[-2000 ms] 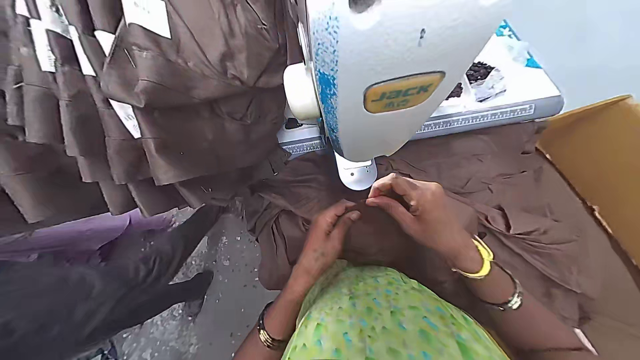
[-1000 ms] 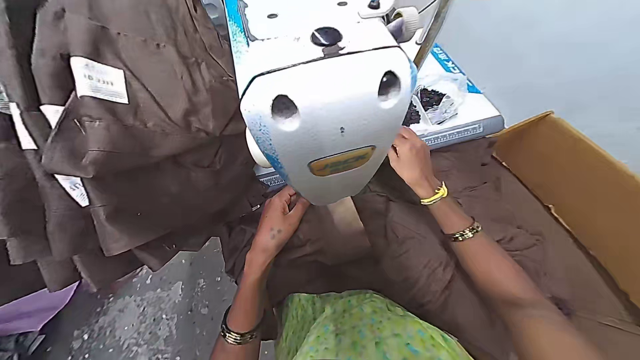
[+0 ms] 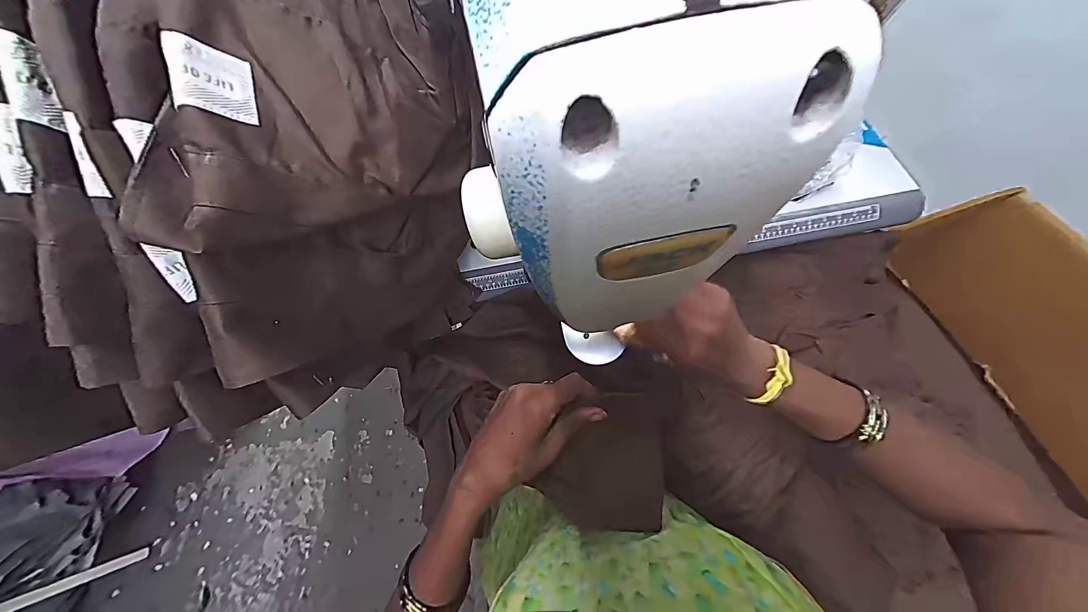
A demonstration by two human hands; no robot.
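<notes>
A white Jack sewing machine head (image 3: pixel 663 170) stands at top centre, its round white presser-area guard (image 3: pixel 593 344) low at its front. Brown fabric (image 3: pixel 612 467) lies under it and hangs over my lap. My left hand (image 3: pixel 527 433) pinches an edge of this fabric between thumb and fingers, just below and left of the guard. My right hand (image 3: pixel 701 331) is up against the lower right of the machine head, close to the needle area; its fingertips are partly hidden and blurred, so what they hold is unclear.
Stacked brown garment pieces (image 3: pixel 297 195) with white labels (image 3: pixel 208 76) hang at the left. A cardboard box wall (image 3: pixel 1003 306) borders the right side. Behind the machine, a plastic bag (image 3: pixel 829 170) rests on the machine bed (image 3: pixel 824 223). Purple cloth (image 3: pixel 93 455) lies low at the left.
My right hand has come down from the machine's right side to near the needle area. A brown fabric piece now hangs below my left hand. The view has shifted.
</notes>
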